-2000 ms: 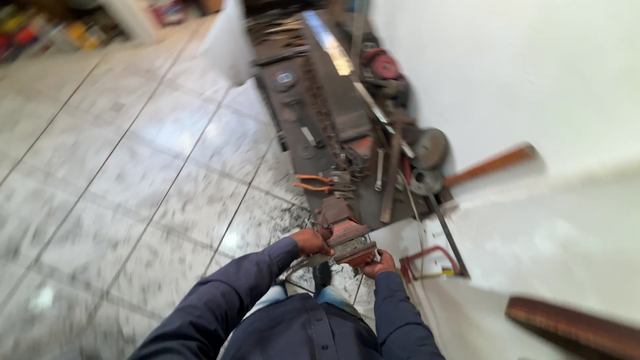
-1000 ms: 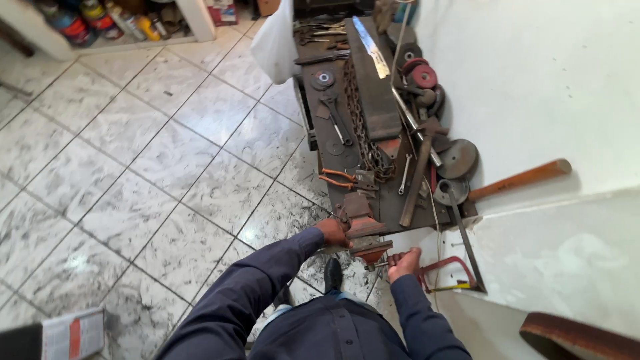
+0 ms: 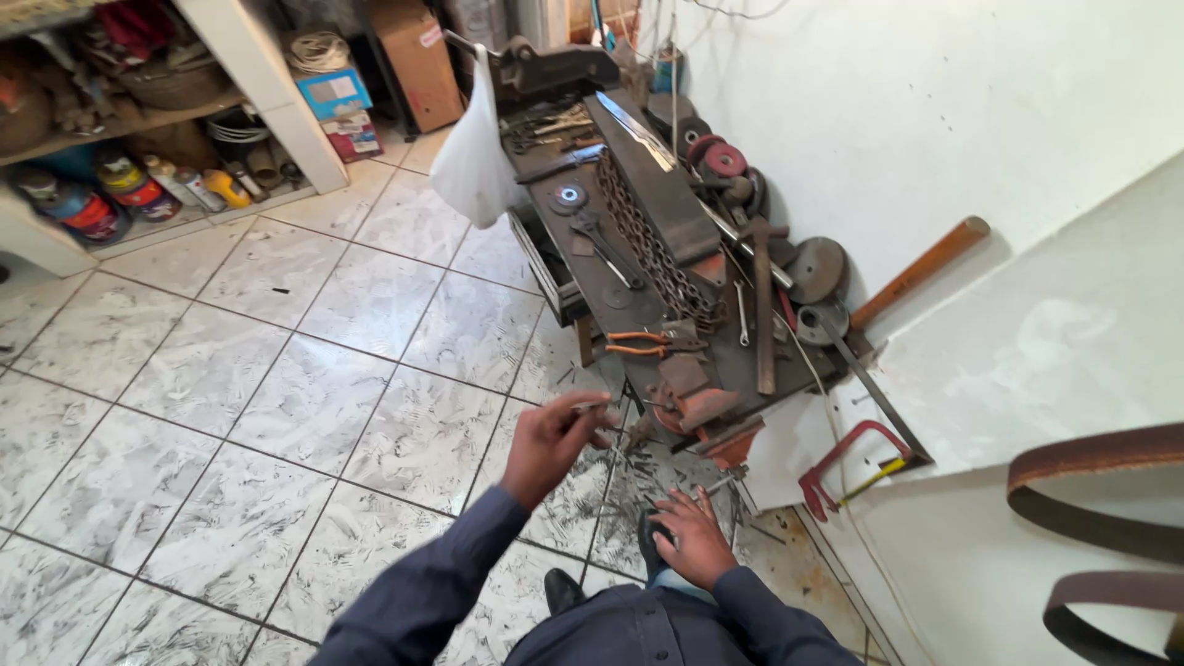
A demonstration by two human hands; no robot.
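Note:
Raised left of the bench vise, my left hand (image 3: 555,439) has a small, thin, greyish piece (image 3: 588,405) between its fingers; blur hides its exact kind. My right hand (image 3: 694,538) is below the vise, fingers apart, close to the end of the vise's handle bar (image 3: 724,483); whether they touch is unclear. The orange-red bench vise (image 3: 698,407) is mounted at the bench's near corner. Just behind it lie orange-handled pliers (image 3: 638,343). A steel chain (image 3: 647,240), an adjustable wrench (image 3: 606,252), a combination wrench (image 3: 743,313) and a hammer (image 3: 764,310) rest on the bench.
A hacksaw (image 3: 851,467) hangs at the bench's right end, near a wooden handle (image 3: 920,273). Abrasive belts (image 3: 1091,462) hang at right. A white plastic bag (image 3: 476,148) hangs from the bench's far left. Dark scraps lie on the tiled floor (image 3: 370,416) under the vise.
My left hand has left the vise and moved up and to the left. My right hand has come off the vise's handle area, its fingers now spread. The view has shifted.

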